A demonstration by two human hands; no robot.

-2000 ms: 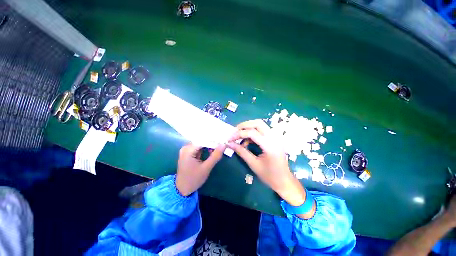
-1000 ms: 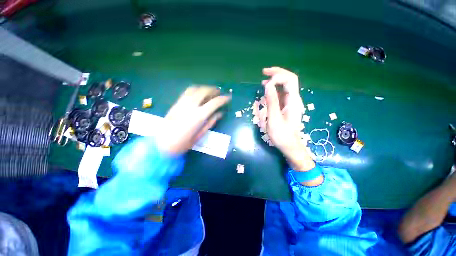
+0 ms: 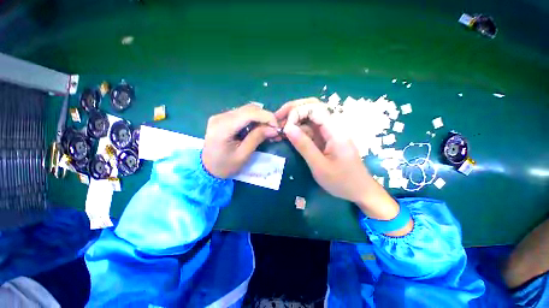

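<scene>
My left hand [image 3: 236, 139] is curled around a dark item, mostly hidden by the fingers, that looks like a round electronic housing. My right hand [image 3: 325, 147] meets it at the fingertips, thumb and finger close together; what they pinch is too small to tell. A long white label strip [image 3: 265, 170] lies flat on the green bench, passing under my left hand. A heap of white square pieces [image 3: 364, 123] lies beside and behind my right hand. One loose pale square [image 3: 300, 203] lies nearer me.
Black round housings [image 3: 77, 146] cluster at the left with amber-ended batteries, above a second paper strip [image 3: 99, 203]. Ribbed trays [image 3: 21, 150] stand far left. White rings [image 3: 416, 165] and a housing with battery [image 3: 454, 148] lie right. Another sits far right. A person's arm [image 3: 530, 258] shows lower right.
The white strip, held in both hands two seconds ago, now lies on the bench. My hands were apart one second ago and now meet. The view has shifted.
</scene>
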